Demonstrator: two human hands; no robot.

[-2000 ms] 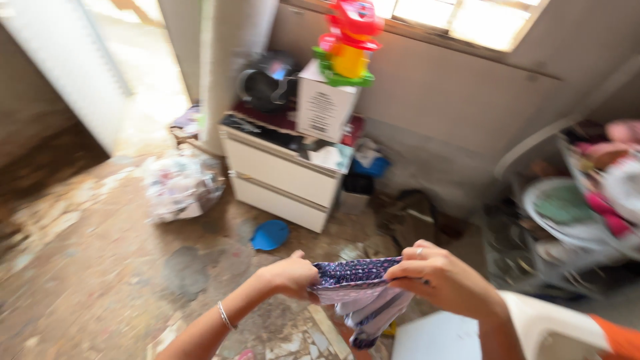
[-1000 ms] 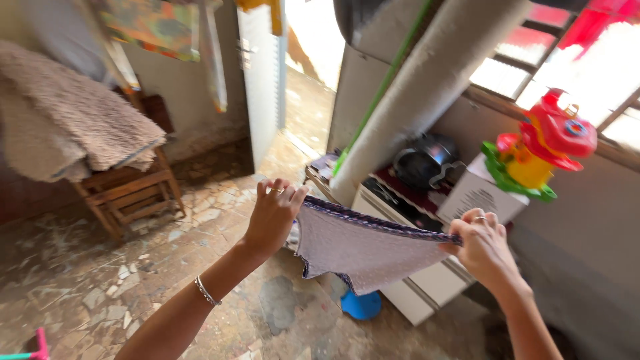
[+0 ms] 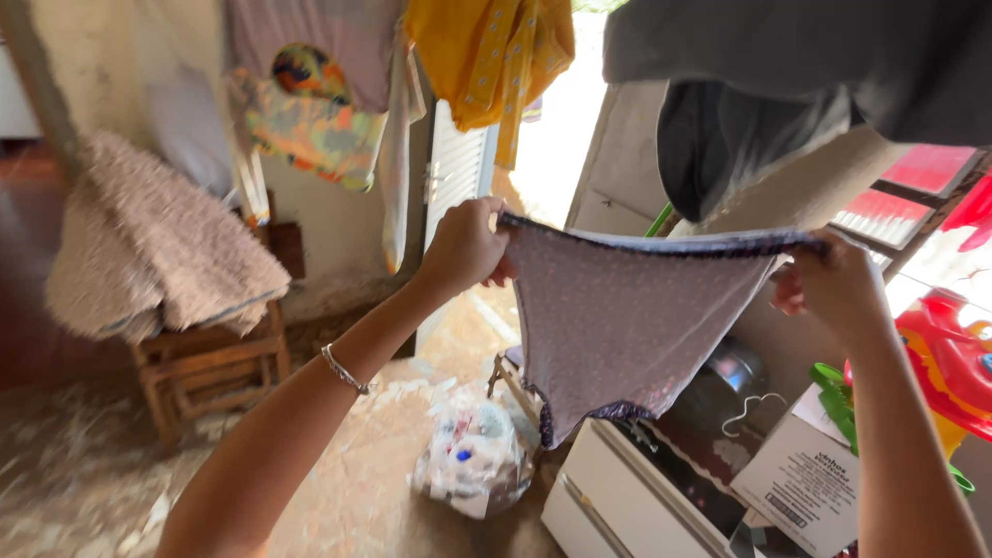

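A small grey-mauve speckled cloth garment [image 3: 612, 325] with a dark patterned elastic edge is stretched between my two hands, its top edge nearly level. My left hand [image 3: 469, 244] pinches one upper corner, with a silver bracelet [image 3: 345, 370] around that wrist. The other upper corner is in the fingers of my right hand [image 3: 837, 291]. The garment's lower part hangs down in front of a white drawer cabinet. Above and beyond my hands hang a yellow garment [image 3: 488, 62], a dark garment [image 3: 775, 70] and a camouflage-like patterned garment [image 3: 318, 139].
A wooden folding chair [image 3: 209, 364] at left bears a shaggy beige rug [image 3: 170, 240]. A clear plastic bag [image 3: 473, 457] of items lies on the floor by the white drawer cabinet [image 3: 612, 496]. On the cabinet stand a printed white box [image 3: 806, 473] and a red, yellow and green toy [image 3: 945, 364].
The cloth, bunched two seconds ago, is now spread wide and hangs between my hands, which have moved apart and up. The view has swung up and left, showing hanging clothes.
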